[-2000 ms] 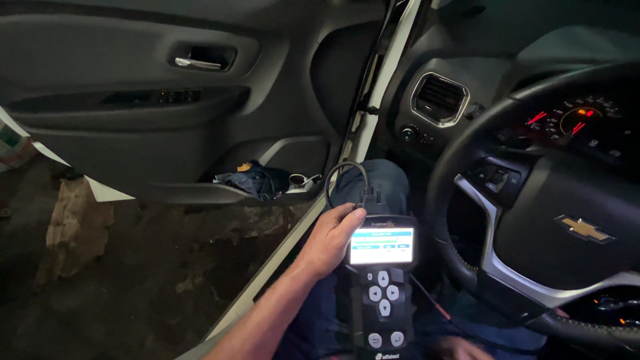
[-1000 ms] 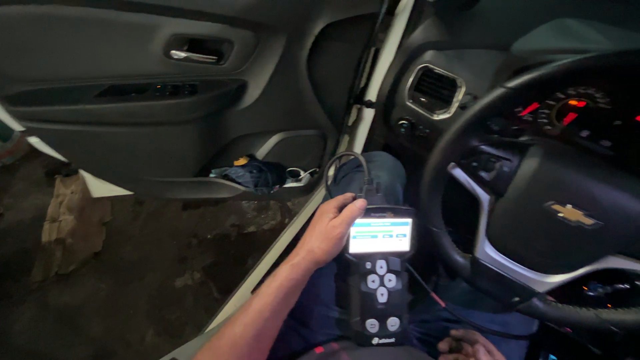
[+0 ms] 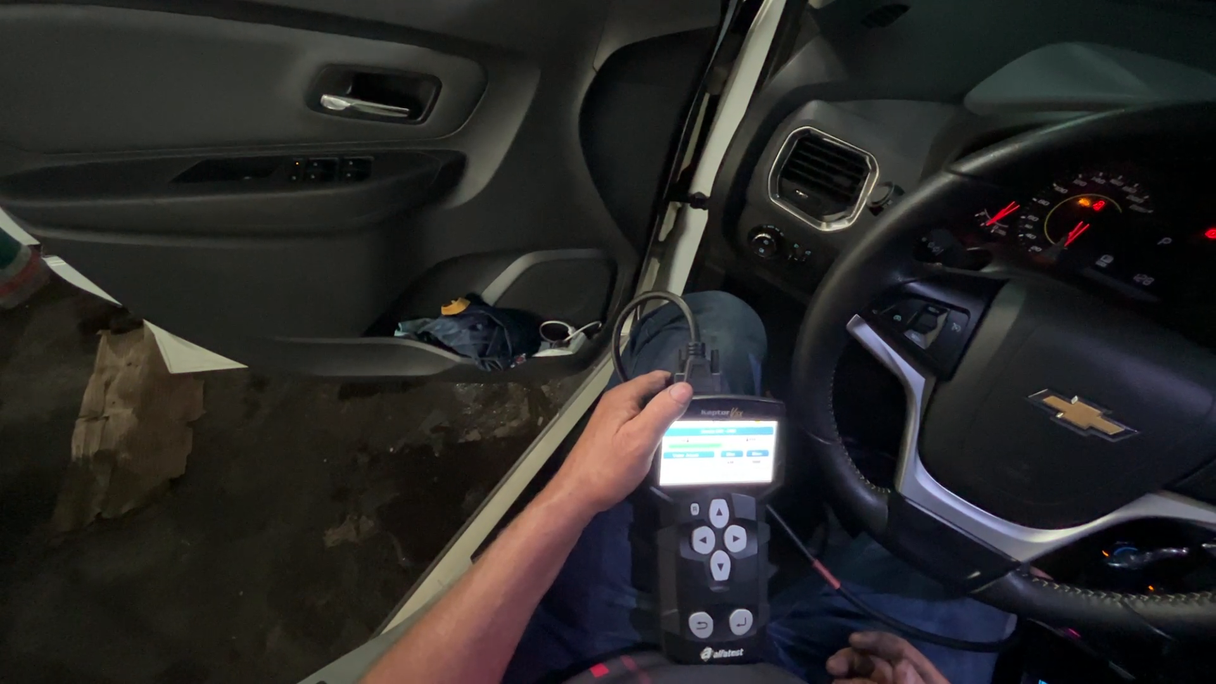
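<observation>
My left hand grips the upper left edge of a black handheld diagnostic scanner, thumb by its top corner. The scanner stands roughly upright over my lap, its screen lit and its grey arrow buttons facing me. A thick black cable loops from the connector at its top, and a thinner cable with a red band runs to its right. My right hand rests low near my thigh at the bottom edge, fingers curled and partly cut off; whether it holds anything does not show.
The steering wheel is close on the right, with the lit instrument cluster behind it. An air vent sits left of the wheel. The open car door has dark cloth in its pocket. Cardboard lies on the ground outside.
My left hand keeps its hold on the scanner, whose screen stays lit. My right hand remains low by my thigh. Nothing else has plainly moved.
</observation>
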